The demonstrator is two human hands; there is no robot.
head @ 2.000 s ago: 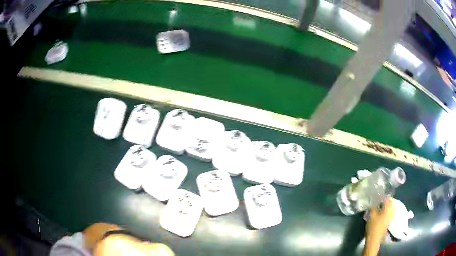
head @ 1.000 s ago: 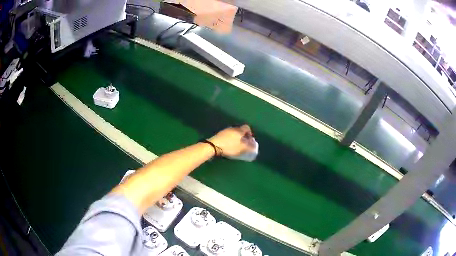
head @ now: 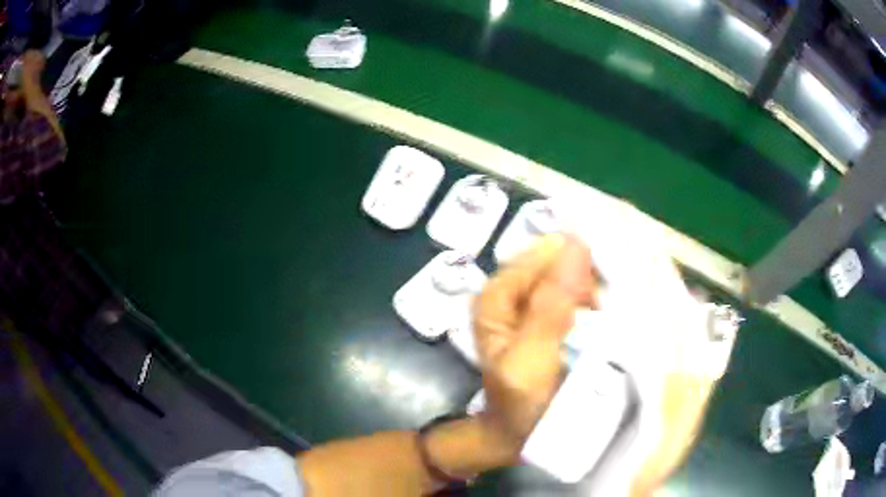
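Observation:
My left hand (head: 529,340), with a dark wristband, is raised over the bench, blurred, its fingers closed around an adapter. A white block (head: 579,419), apparently this adapter, shows below the fingers. My right hand (head: 680,417) is beside it, blurred and washed out, with a bright white cloth (head: 641,291); its fingers cannot be made out. White adapters lie on the bench behind: one without a raised base (head: 403,187), others plug side up (head: 468,214) (head: 442,294). More are partly hidden by the hands, and one shows at their right (head: 717,340).
A clear bottle (head: 816,413) lies at right beside a white crumpled piece (head: 833,473). Beyond the cream rail (head: 291,89), the green belt carries adapters (head: 337,49) (head: 845,272). A grey post (head: 826,218) stands at right. Another person's arm (head: 37,97) is at far left.
My left hand has come back from over the belt to the bench. My right hand and the white cloth have come into view beside it. The view has shifted down towards the bench.

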